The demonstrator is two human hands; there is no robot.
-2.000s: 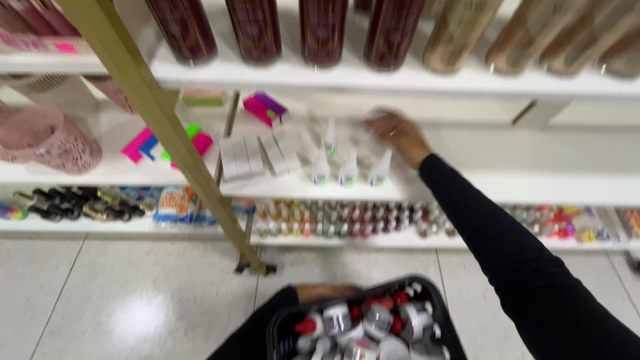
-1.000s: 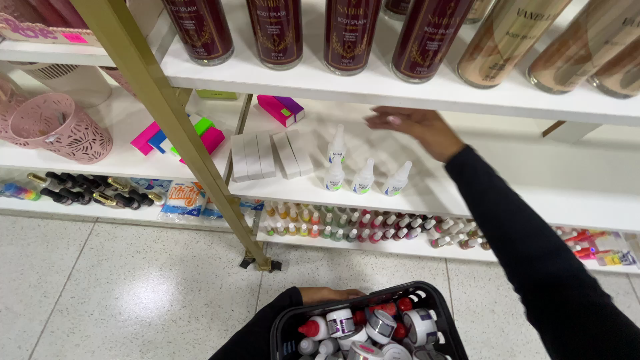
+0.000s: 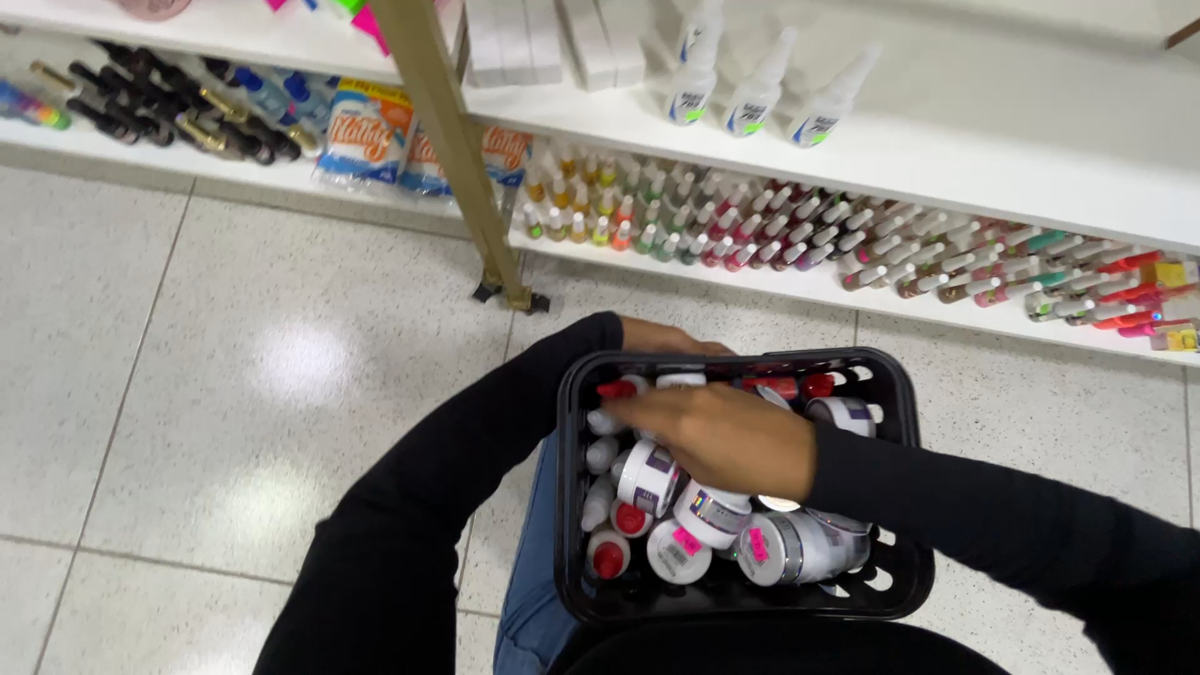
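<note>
A black plastic basket (image 3: 741, 605) is held close to my body, full of small jars and bottles. My left hand (image 3: 667, 336) is at its far rim, with most of the fingers hidden behind the wall. My right hand (image 3: 717, 431) reaches inside at the left part, fingertips at a bottle with a red cap (image 3: 619, 387); whether it grips that bottle cannot be told. Below that hand lie a white jar (image 3: 649, 478) with a purple label, another white jar (image 3: 712, 513) and a jar with a silver band (image 3: 769, 548). Grey-capped bottles (image 3: 598, 502) stand along the left wall.
Ahead is a white shelf (image 3: 937, 150) with white nozzle bottles (image 3: 757, 94) and white boxes (image 3: 514, 42). Rows of nail polish bottles (image 3: 778, 225) line the lower shelf. A gold metal post (image 3: 450, 141) stands left of them, beside plastic packs (image 3: 364, 131). Tiled floor (image 3: 234, 375) lies below.
My right hand has moved from over the shelf, near the white nozzle bottles, down into the basket. The view has tilted down toward the basket.
</note>
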